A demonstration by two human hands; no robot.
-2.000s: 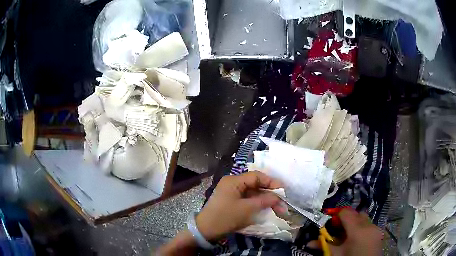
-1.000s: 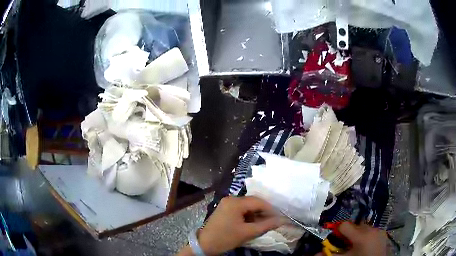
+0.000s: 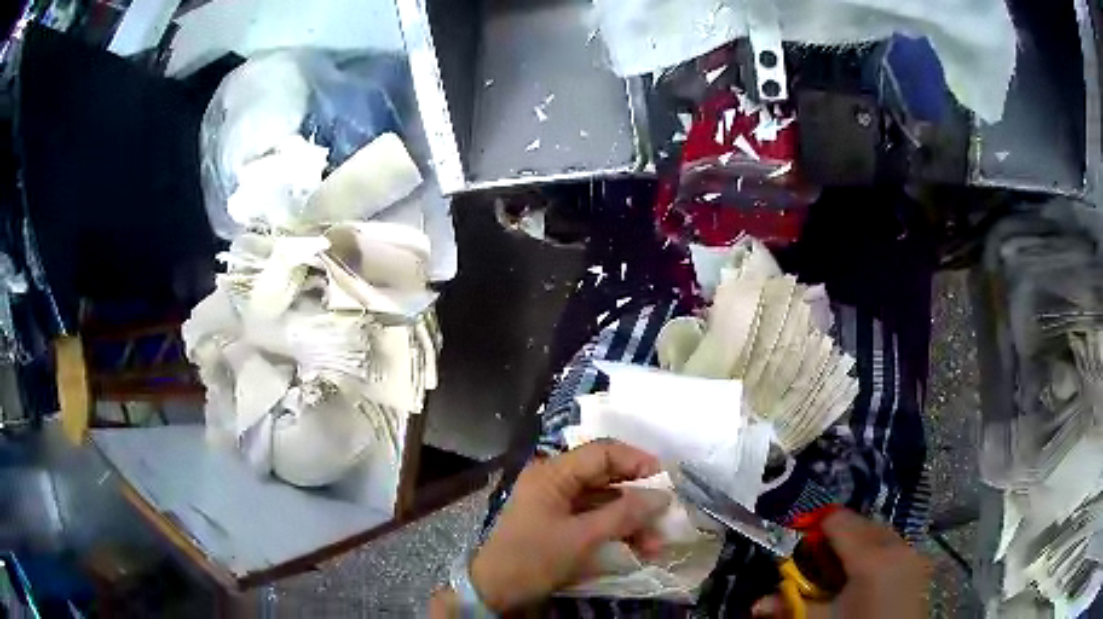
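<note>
My right hand (image 3: 865, 568) holds scissors (image 3: 738, 518) with red and yellow handles; the steel blades point up-left towards my left hand. My left hand (image 3: 562, 520) is pinched at the near edge of the white pieces, on a small pale piece (image 3: 647, 490). The flat white pieces (image 3: 677, 417) lie on the lap. Behind them cream pieces (image 3: 780, 345) fan out like pages. More cream layers lie below, partly hidden by my left hand. A narrow white band (image 3: 780, 462) loops beside the stack. The striped dark lap cloth (image 3: 889, 399) lies under them.
A large cream heap (image 3: 315, 351) sits on the left board (image 3: 242, 508), with a clear plastic bag (image 3: 272, 115) behind. Beyond the lap are a grey metal tray (image 3: 550, 109) and red cloth (image 3: 738, 200) with white slivers. A container of cream pieces (image 3: 1052, 508) stands at right.
The view has shifted, so the surroundings sit further left. The scissor blades now show more fully and apart from the white pieces' edge. My left hand still pinches near the blade tips.
</note>
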